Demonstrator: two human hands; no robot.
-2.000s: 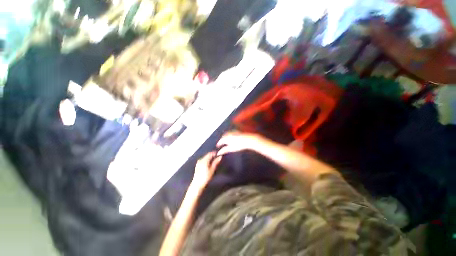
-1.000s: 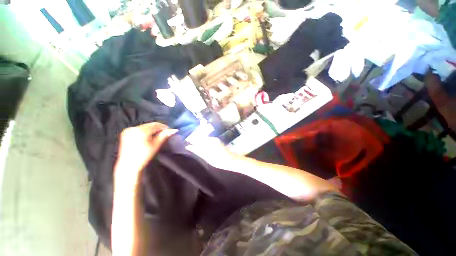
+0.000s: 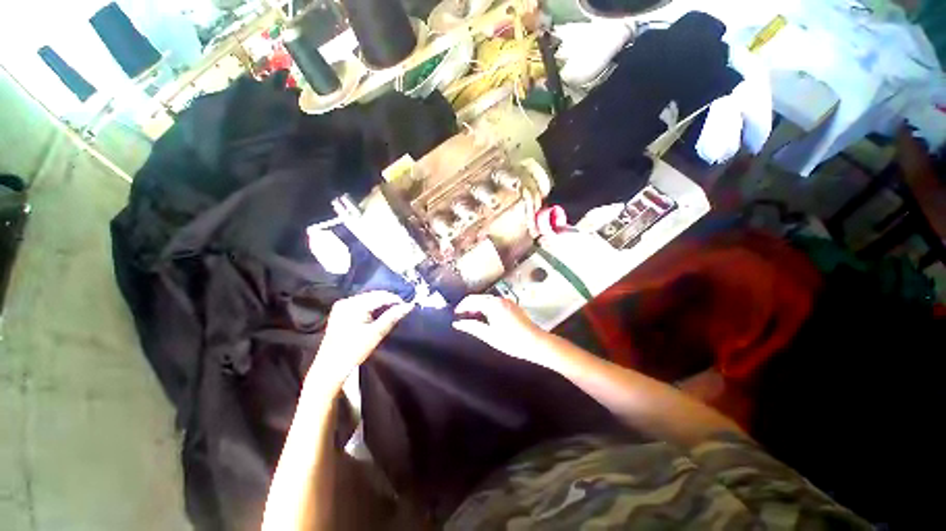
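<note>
Dark fabric hangs from the needle area towards my lap. The tan-brown overlock machine stands behind it, with a row of round knobs. My left hand is at the fabric's upper left edge, fingertips on the cloth beside the brightly lit presser foot. My right hand lies on the fabric just right of the presser foot, fingers bent onto the cloth. Glare hides the exact finger contact. The white machine table shows to the right.
A large black garment heap lies left of and behind the machine. A red plastic bag is right of the table. Dark folded cloth and thread cones are behind. White fabric lies far right.
Since two seconds ago, both hands have moved from the table's front edge up to the needle area with the dark fabric. Over the last second, my left hand has moved right and my right hand slightly right.
</note>
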